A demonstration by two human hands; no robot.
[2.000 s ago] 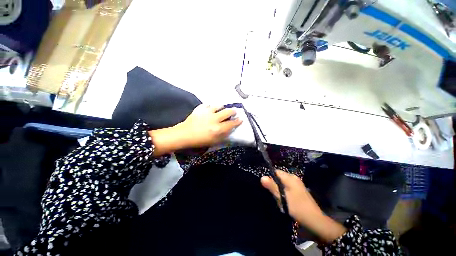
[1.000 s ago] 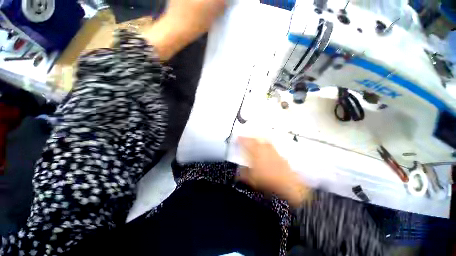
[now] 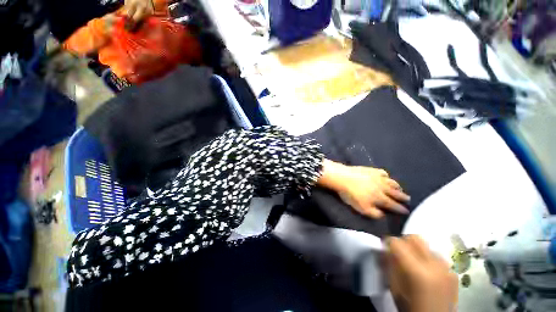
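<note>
A large dark garment panel (image 3: 396, 134) lies on the white table in front of me. My left hand (image 3: 370, 192) rests palm down on it, fingers slightly spread. My right hand (image 3: 422, 274), blurred and cut off by the bottom edge, grips the end of a blurred white-grey piece (image 3: 323, 247) at the table's near edge. Part of the sewing machine (image 3: 521, 274) shows at the lower right, with small metal parts around the needle area.
A blue basket (image 3: 94, 189) holding dark cloth (image 3: 171, 116) stands at the left. Brown cardboard (image 3: 332, 70) and a dark blue device (image 3: 299, 21) lie beyond the panel. More dark pieces (image 3: 469, 97) lie at the top right. Another person's hand (image 3: 139, 9) touches orange cloth (image 3: 143, 49).
The view has swung left. My left hand now lies on the spread dark panel. My right hand, holding scissors two seconds ago and without them one second ago, now grips the white-grey piece.
</note>
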